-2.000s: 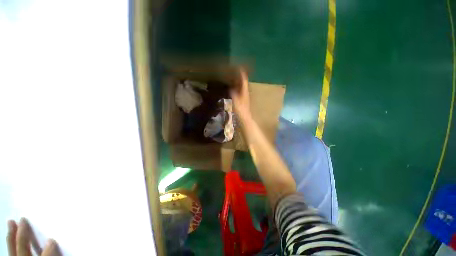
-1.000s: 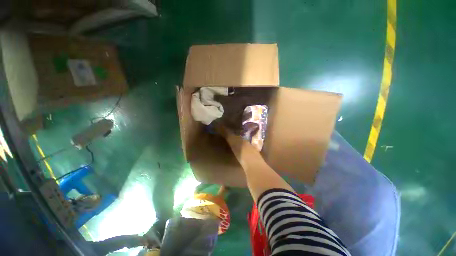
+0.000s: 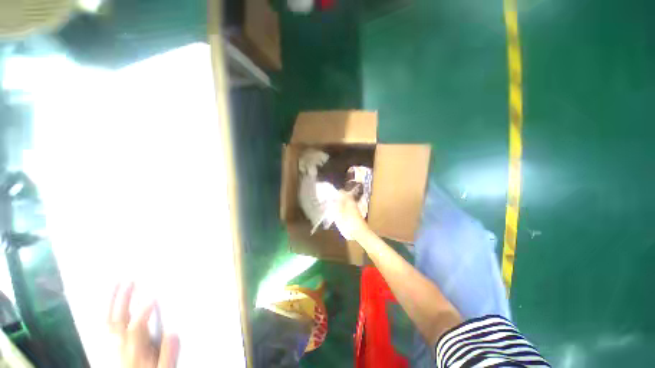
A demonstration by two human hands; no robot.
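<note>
An open cardboard box (image 3: 403, 192) stands on the floor beside the bench, with a crumpled white cloth or paper (image 3: 311, 188) and a patterned item (image 3: 367, 188) inside. My right hand (image 3: 347, 215) is over the box opening with its fingers closed on a piece of white cloth or paper; its fingertips are blurred and overexposed. My left hand (image 3: 143, 338) is at the bottom left above the bright white bench top (image 3: 143, 180), cut off by the lower edge. Its fingers are apart, and a faint pale shape shows between them.
A red plastic stool (image 3: 379, 316) is just below the box. A round yellow and red object (image 3: 312, 309) stands between bench and stool. My leg in blue jeans (image 3: 460, 244) is right of the box. Yellow floor tape (image 3: 514, 129) runs further right.
My right hand has come up from deep inside the box with white cloth or paper in it. The view has swung back over the bench, and my left hand is in view again.
</note>
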